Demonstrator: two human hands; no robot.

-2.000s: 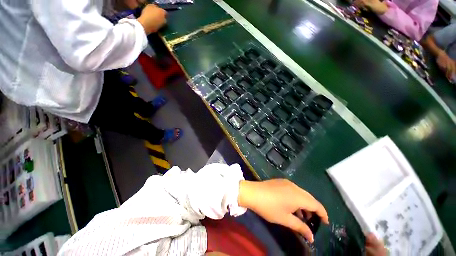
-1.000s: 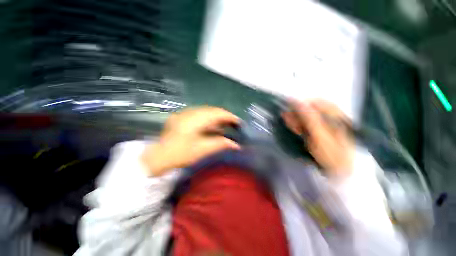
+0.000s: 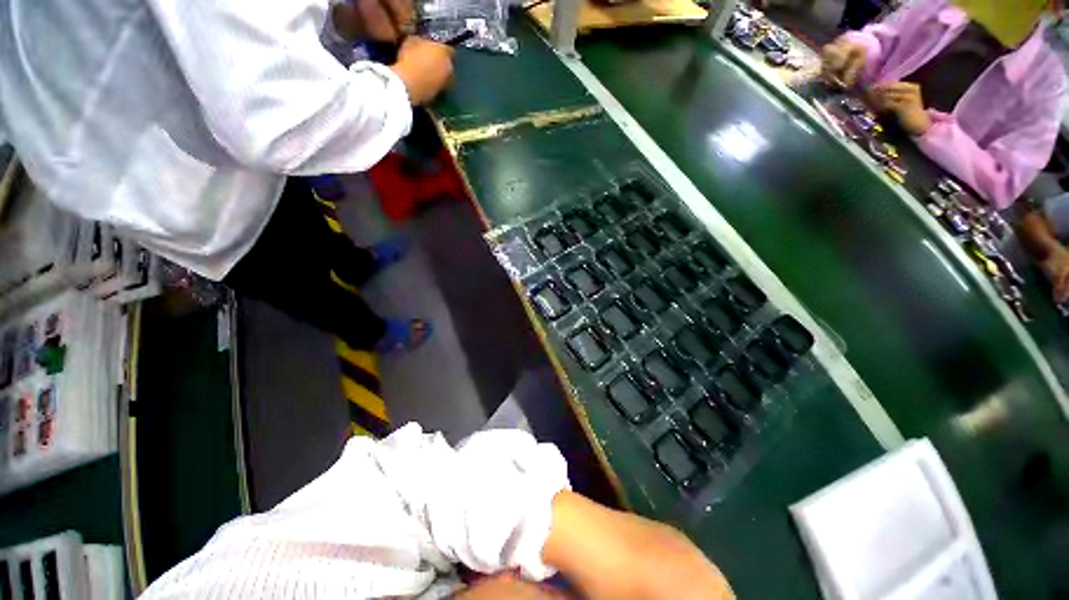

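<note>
My left hand [image 3: 639,557] is at the bottom edge, in a white sleeve; only the wrist and back of the hand show, and the fingers are cut off, so any held thing is hidden. My right hand is out of the picture. A clear blister tray [image 3: 639,293] lies on the green bench beyond my left hand, with rows of black rounded-square frames in its pockets. The top-left corner pocket looks to hold no black frame. A white foam tray [image 3: 879,533] is at the lower right, cut off by the bottom edge.
A person in white [image 3: 235,106] works at the bench's upper left, beside a clear plastic bag [image 3: 469,18]. A green conveyor [image 3: 809,223] curves along the right. A person in pink [image 3: 991,129] handles small parts beyond it. White trays [image 3: 59,399] are stacked at left.
The view swung right, showing both hands near the white tray, then back left. Compared with two seconds ago, the blister tray and white tray sit lower in the picture, and my left fingers have left it.
</note>
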